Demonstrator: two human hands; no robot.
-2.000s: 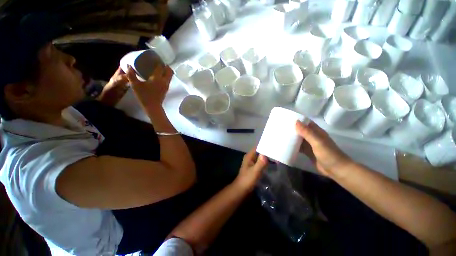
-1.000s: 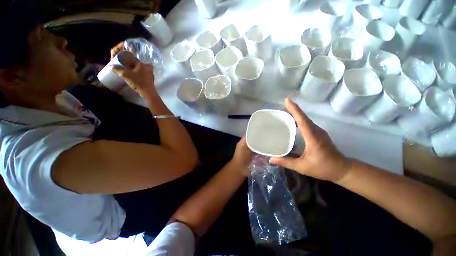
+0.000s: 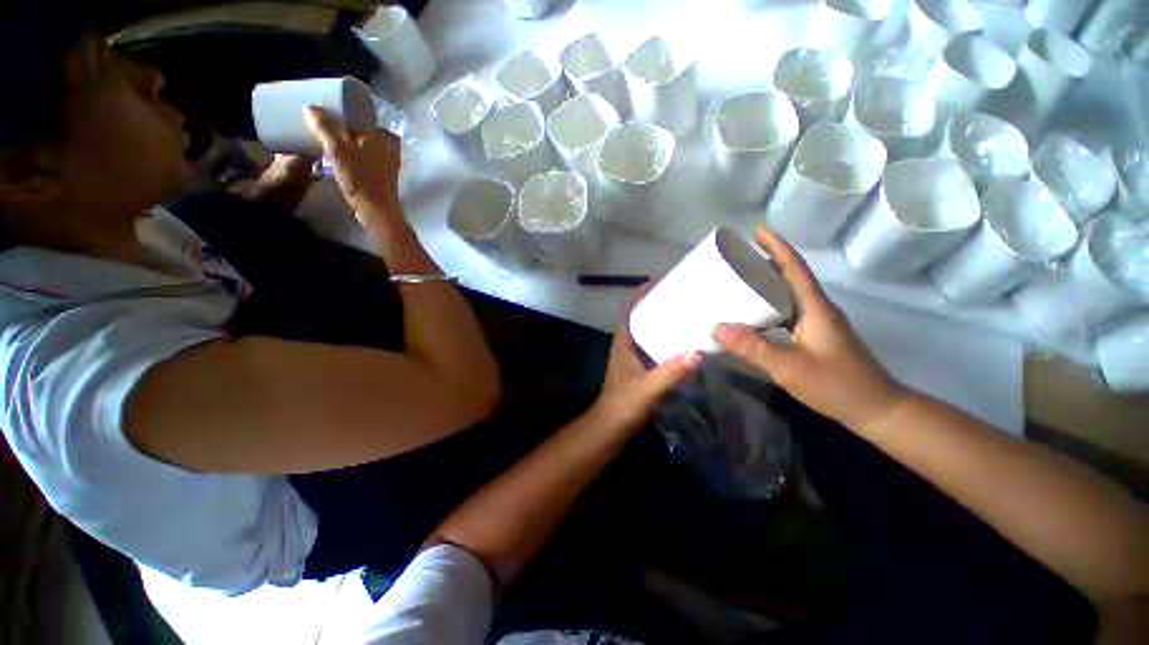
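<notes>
A hollow white cup (image 3: pixel 706 302) is held tilted above the lap, its open mouth turned to the upper right. My left hand (image 3: pixel 636 365) holds its closed end from the left and below. My right hand (image 3: pixel 819 347) holds it near the mouth, with fingers behind the rim and the thumb on the near side. A clear plastic bag (image 3: pixel 725 435) hangs below the cup at my left hand, dark against the clothing. How the left fingers grip the bag is hidden.
Rows of white cups (image 3: pixel 825 170), some with glossy film, stand on the white table cover (image 3: pixel 932 334). A black stick-like tool (image 3: pixel 614 280) lies near the table edge. A person (image 3: pixel 290 391) at the left holds another white cup (image 3: pixel 296 114). A brown board (image 3: pixel 1084 403) is at right.
The cup has turned from its mouth facing me to its side showing, mouth to the upper right. Both hands shifted with it. The neighbouring person's cup has moved up and turned.
</notes>
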